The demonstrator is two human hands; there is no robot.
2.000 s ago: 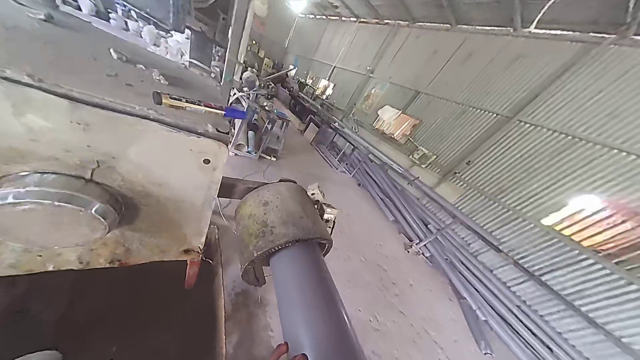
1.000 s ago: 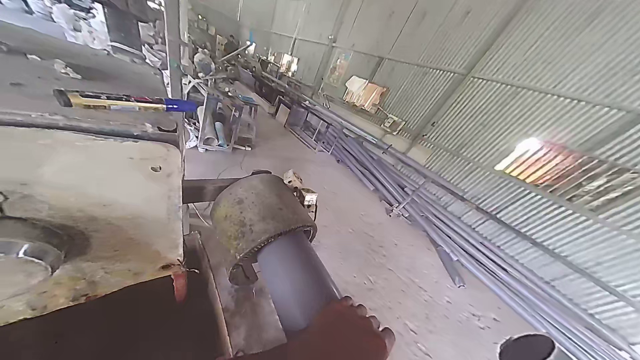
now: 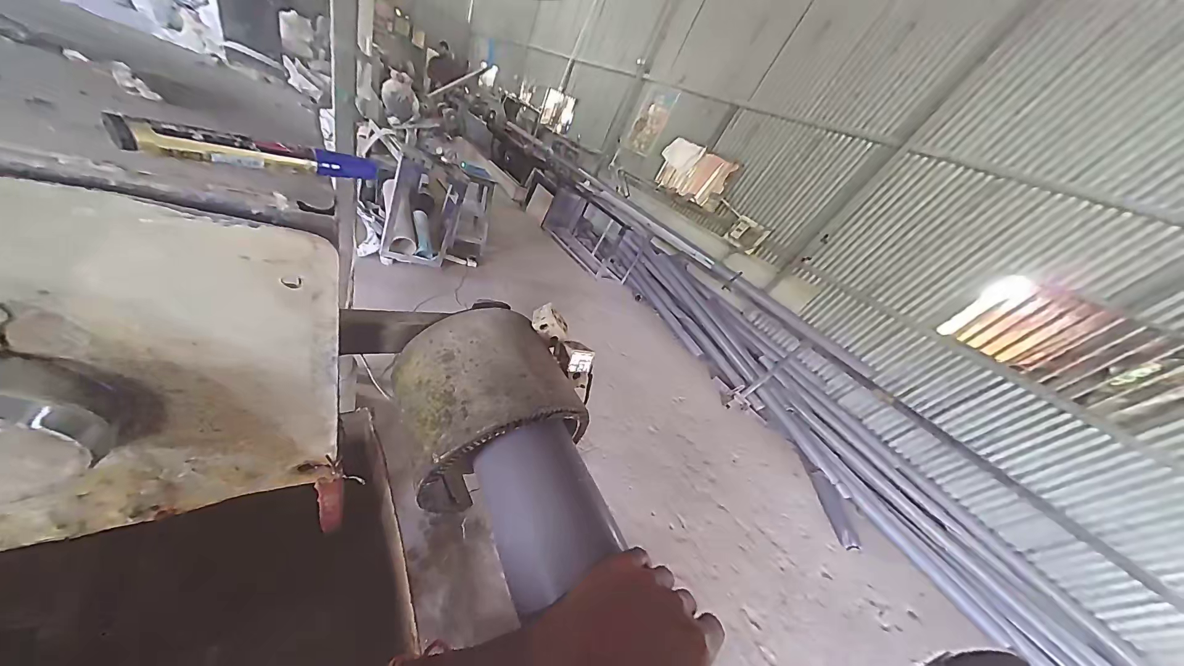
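My left hand (image 3: 629, 610) reaches in from the bottom edge and lies over a grey plastic pipe (image 3: 546, 509), its fingers curled around the far side. The pipe's upper end sits inside a wide, stained metal collar (image 3: 490, 379), which a flat metal arm joins to the machine on the left. That machine has a worn, cream-coloured panel (image 3: 185, 314) with a round metal ring (image 3: 65, 425). A yellow and black marker-like tube with a blue end (image 3: 240, 153) rests on the ledge above the panel. My right hand is not in view.
Long grey pipes (image 3: 768, 370) lie in a row along the corrugated metal wall (image 3: 1045, 176). A metal rack with short pipes (image 3: 430, 217) stands further back. The dark rim of a round object (image 3: 971, 657) shows at the bottom edge. Small debris dots the concrete floor (image 3: 684, 481).
Two seconds ago only fingertips showed at the pipe's lower end; now my left hand lies over the pipe. The dark round rim has come into view at the lower right. The view has shifted.
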